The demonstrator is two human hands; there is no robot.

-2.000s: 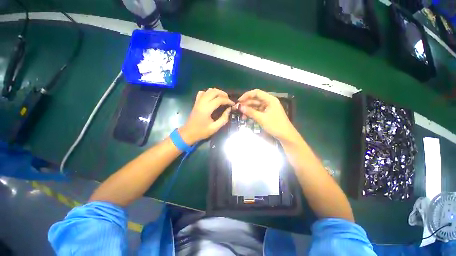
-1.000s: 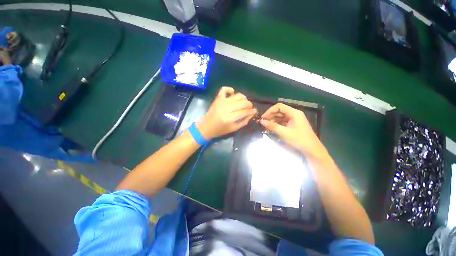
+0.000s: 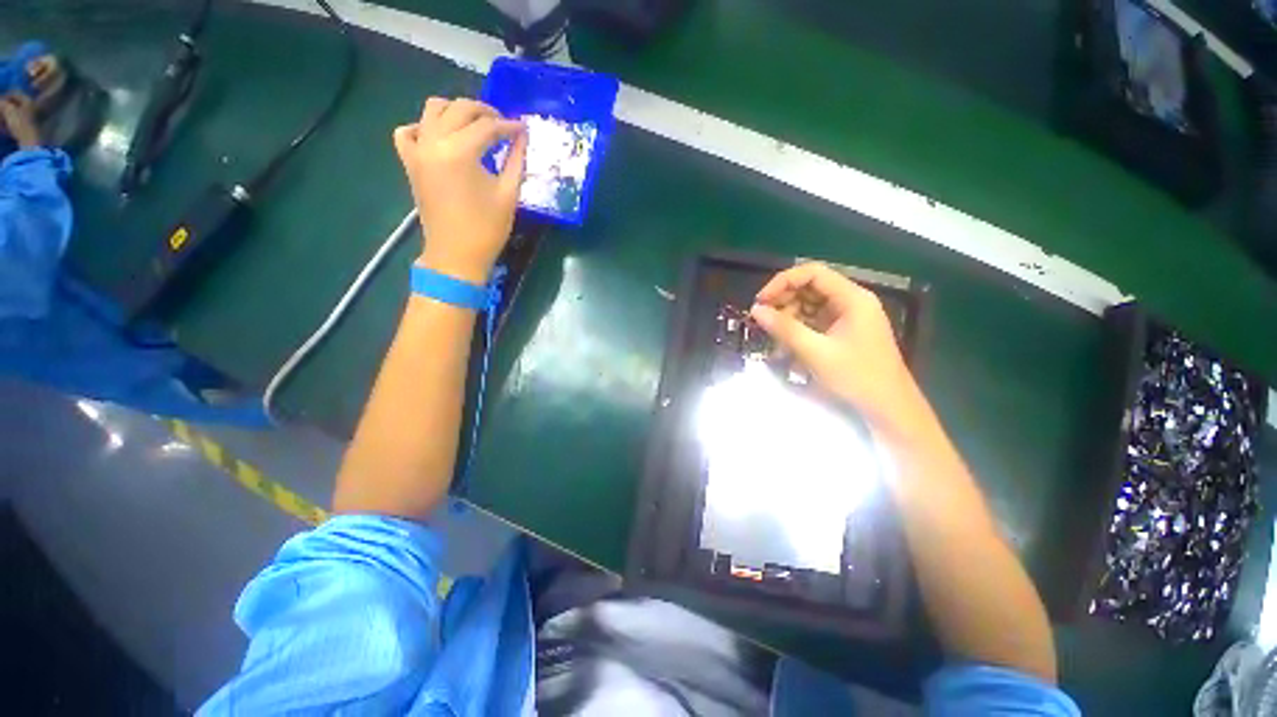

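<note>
A tablet unit (image 3: 775,490) with a glaring white face lies in a black carrier tray (image 3: 670,483) on the green bench. My right hand (image 3: 826,329) is over the unit's far end by the circuit board (image 3: 738,332), thumb and fingertips together; whether they hold a small part cannot be seen. My left hand (image 3: 469,175), with a blue wrist strap (image 3: 450,287), is at the left edge of the blue bin (image 3: 599,105), thumb and finger pinched beside the white pieces (image 3: 557,161). Anything between those fingertips is too small to tell.
A parts tray (image 3: 1116,462) heaped with shiny parts (image 3: 1183,483) stands at the right. A grey cable (image 3: 336,319) and a black power adapter (image 3: 182,249) lie at the left. Another person's hand and blue sleeve (image 3: 35,210) show at the left edge. A white-edged conveyor (image 3: 868,224) runs behind.
My left hand has left the unit's far end and moved left and up to the blue bin. My right hand stays over the circuit board end. The view has shifted.
</note>
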